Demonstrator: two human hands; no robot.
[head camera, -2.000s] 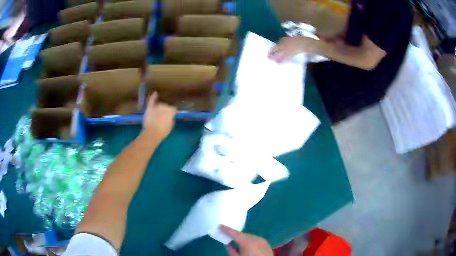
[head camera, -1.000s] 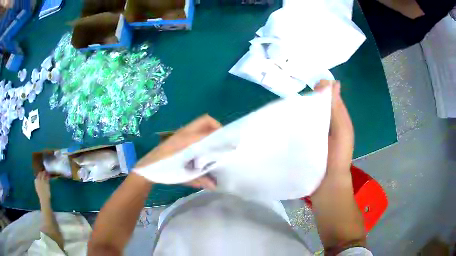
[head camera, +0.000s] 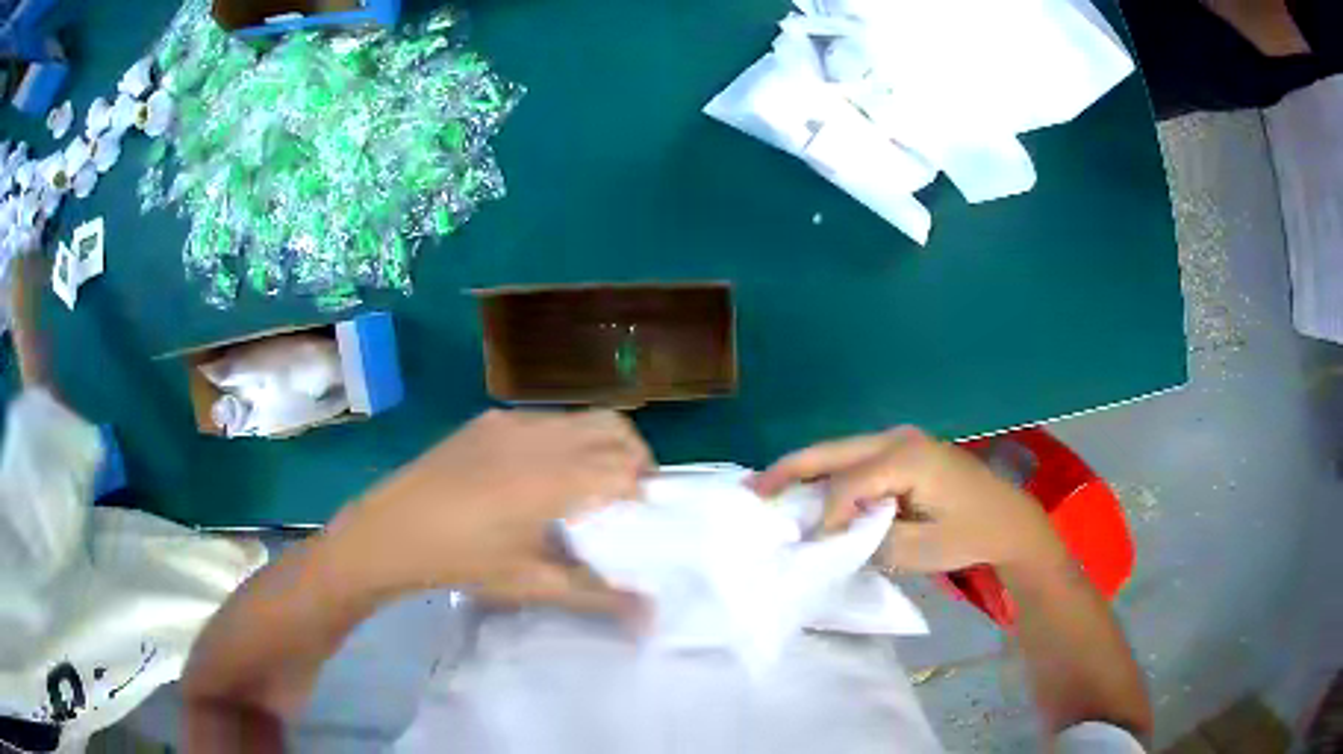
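Observation:
A white wrapping sheet is bunched into a bundle in front of my body. My left hand holds its left side and my right hand holds its right side, with fingers pinching the folds. Whatever is inside the wrap is hidden. An open carton stands on the table just beyond my hands, with a small bagged green part in it. Another open carton to the left holds a white-wrapped product.
A heap of bagged green parts lies at the upper left, with white round parts and printed cards beside it. Loose white sheets lie at the upper right. A red stool stands right; another person's sleeve is left.
The sheet that was spread between my hands is now bunched up close to my body. The open carton beyond my hands now shows fully. The person at left has moved an arm up the table.

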